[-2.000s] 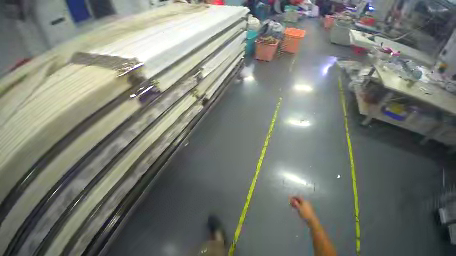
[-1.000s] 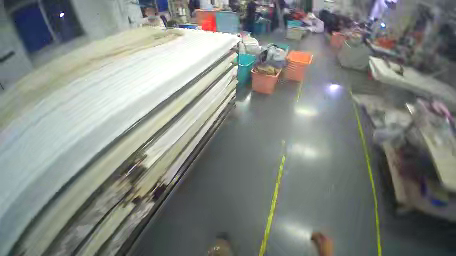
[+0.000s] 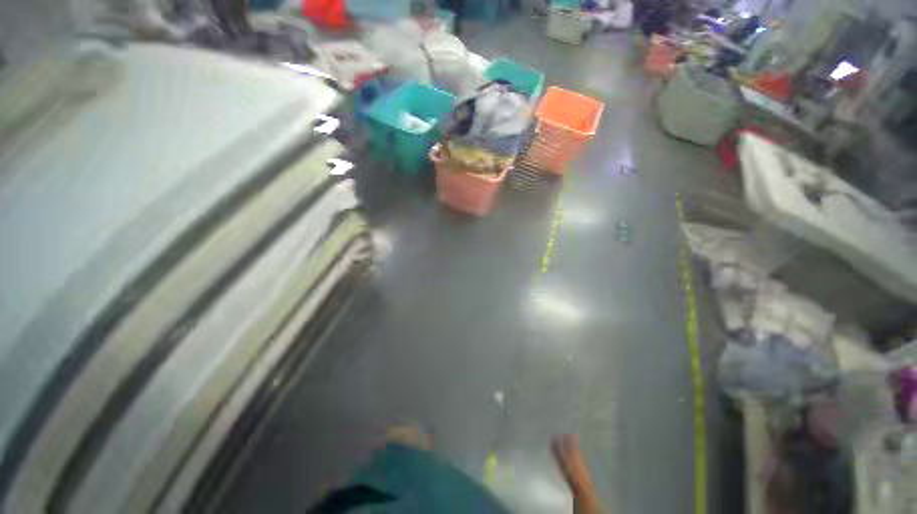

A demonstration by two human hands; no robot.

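Observation:
The rack trolley (image 3: 201,331) fills the left side, its stacked pale and dark tiers running forward beside me. A smooth whitish cover (image 3: 171,131) lies on its top. Small shiny fittings show at its far end. My right hand (image 3: 566,457) is low at the bottom centre over the floor, away from the rack. It is blurred and holds nothing that I can see; its finger spread is unclear. No left hand can be made out. My teal clothing (image 3: 422,482) shows at the bottom edge, with a blurred tan patch above it.
Ahead stand a teal basket (image 3: 407,125), a filled salmon basket (image 3: 471,186) and an orange tub (image 3: 568,125). A grey tub (image 3: 696,105) stands farther right. A worktable (image 3: 824,201) and fabric piles (image 3: 774,346) line the right. A yellow line (image 3: 692,341) marks the grey floor.
The view has moved forward along the rack; its far end and the baskets are nearer. My right hand remains low beside me. Teal clothing has come into view at the bottom.

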